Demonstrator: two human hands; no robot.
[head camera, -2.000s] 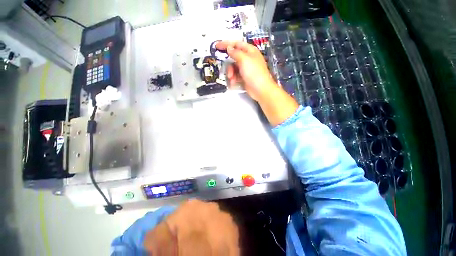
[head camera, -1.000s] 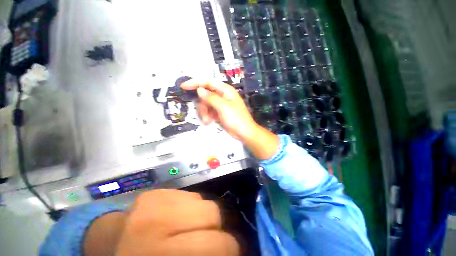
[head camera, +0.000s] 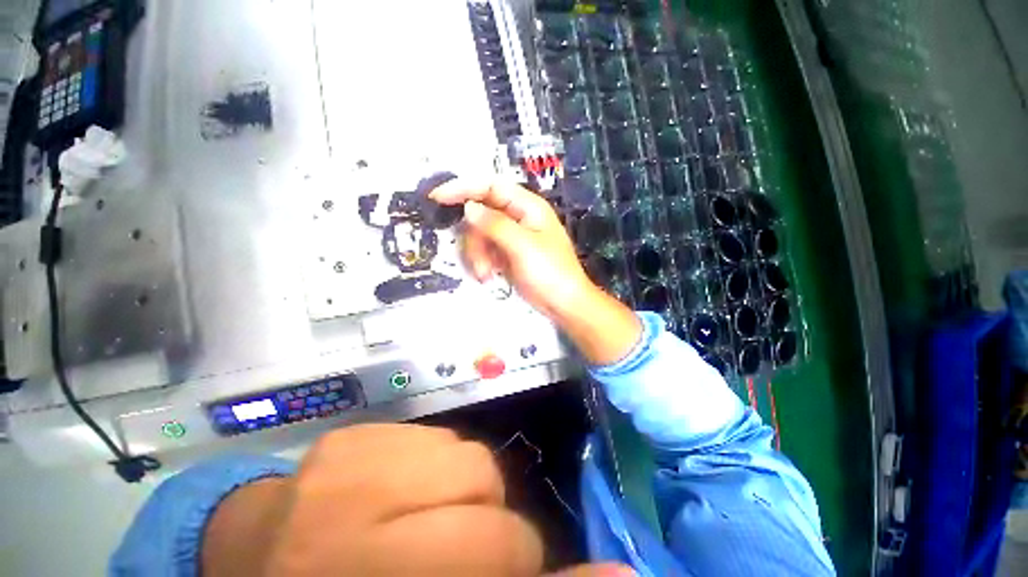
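My right hand (head camera: 521, 242) is over the right side of the bed plate. Its thumb and finger hold a small round black unit (head camera: 441, 198) at the upper right of the fixture. The dark fixture (head camera: 408, 241) sits on the white moving bed (head camera: 338, 242), with a ring shape and some metallic parts showing in it. My left hand (head camera: 395, 507) is large and close to the camera at the bottom, with fingers curled. Whether it holds anything is hidden.
A clear blister tray (head camera: 676, 169) with black round units at its lower right lies on the green mat (head camera: 829, 417). Front panel has a green button (head camera: 400, 380) and red emergency stop (head camera: 489, 366). Teach pendant (head camera: 70, 85) and dark small parts (head camera: 239, 109) are left. Blue bin (head camera: 958, 440) is right.
The bed plate with the fixture has come nearer the front panel. The view has turned right. My right hand stays beside the fixture with the black unit; my left hand looks larger and closer.
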